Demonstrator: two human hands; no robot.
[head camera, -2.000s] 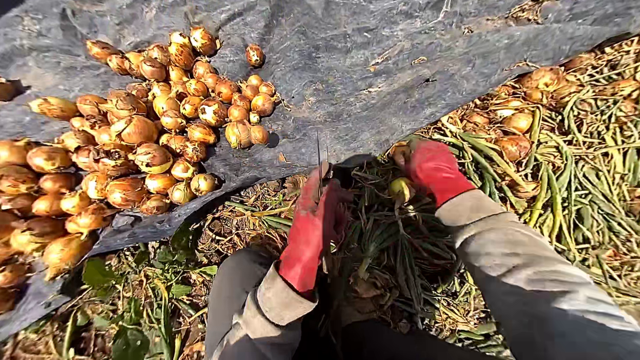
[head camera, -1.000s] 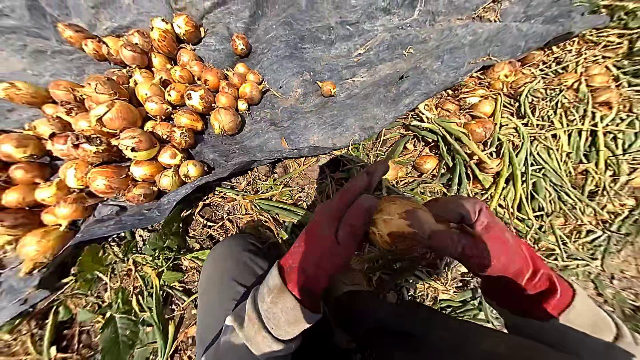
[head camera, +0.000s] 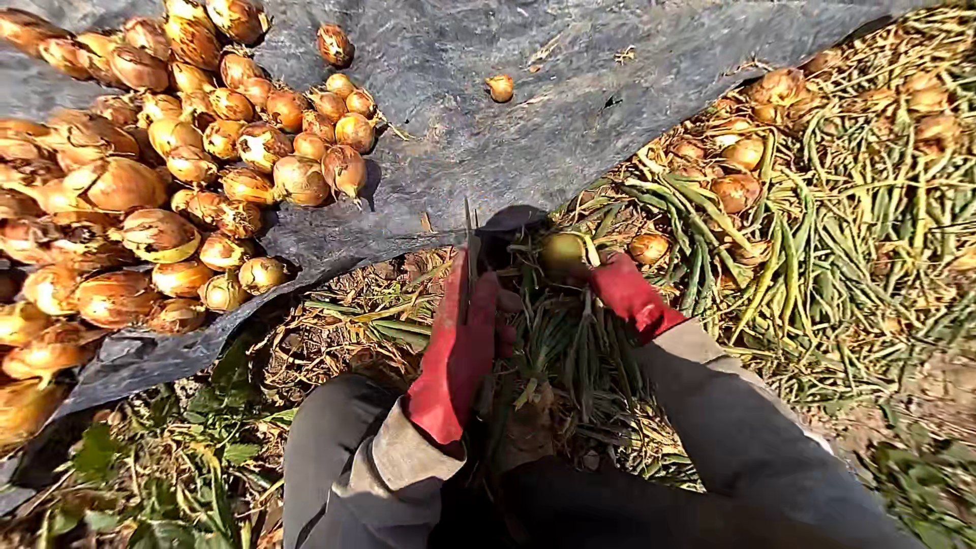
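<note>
My left hand (head camera: 465, 343), in a red glove, is closed around a thin bladed tool (head camera: 470, 248), its tips pointing up past the fingers; it may be shears, the handles are hidden. To its right my right hand (head camera: 633, 293), also red-gloved, holds an onion (head camera: 564, 252) near the edge of the dark plastic sheet. The onion is partly shaded and a little blurred, with a pale stalk beside it. Below and between the hands lie long green onion leaves (head camera: 564, 335).
Many onions (head camera: 122, 183) are heaped on the left of the dark plastic sheet (head camera: 442, 137). A small onion (head camera: 500, 88) lies apart on it. At right, onions (head camera: 736, 192) with green and dry tops (head camera: 831, 244) cover the ground. Leafy weeds (head camera: 99, 454) grow at lower left.
The large onion held between both hands a second ago is out of them. My hands have moved apart and up toward the sheet, the right one now on another onion.
</note>
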